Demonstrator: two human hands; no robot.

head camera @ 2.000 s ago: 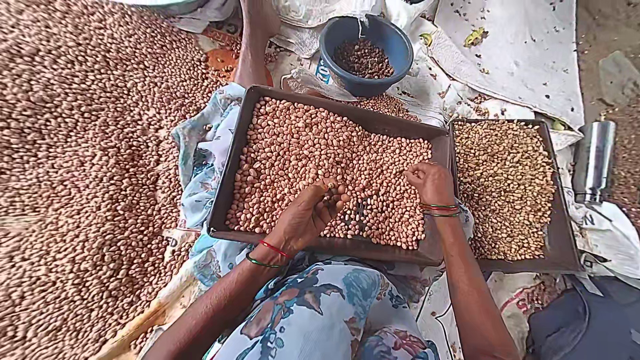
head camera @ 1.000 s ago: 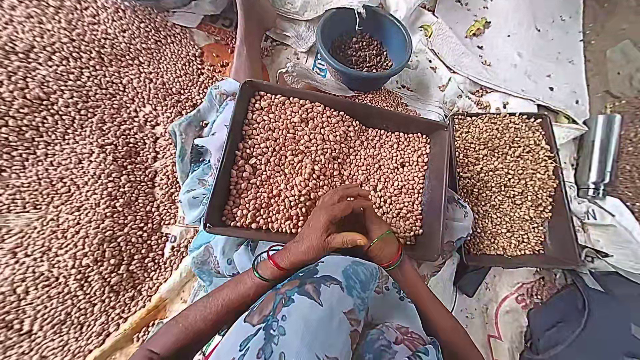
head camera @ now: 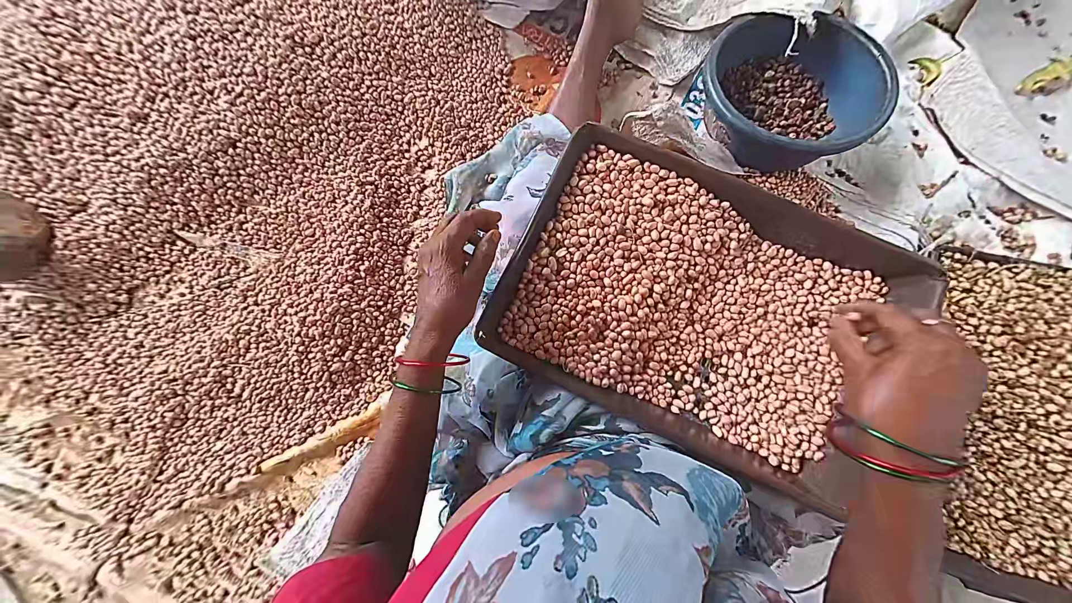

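Note:
A dark rectangular tray [head camera: 529, 362] full of pinkish-brown nuts or beans [head camera: 670, 276] rests tilted across my lap. My left hand [head camera: 456, 268] is raised just outside the tray's left edge, fingers curled and thumb near the index finger; whether a small piece is between them cannot be told. Over the tray's right end hangs my right hand [head camera: 909, 360], its thumb and fingertips close together beside the nuts, with any contents hidden. A few dark bits [head camera: 691, 381] lie among the nuts near the tray's front edge. Red and green bangles circle both wrists.
A large heap of similar nuts [head camera: 209, 209] covers the ground at left. A blue plastic tub [head camera: 863, 92] with dark pieces stands beyond the tray on white woven sacks [head camera: 980, 151]. A second tray of paler nuts [head camera: 1022, 402] adjoins at right. A bare foot [head camera: 586, 67] is near the tub.
My hands were together over the tray's front edge a second ago; now they are apart, the left beyond the left edge and the right at the right end. The view has shifted left.

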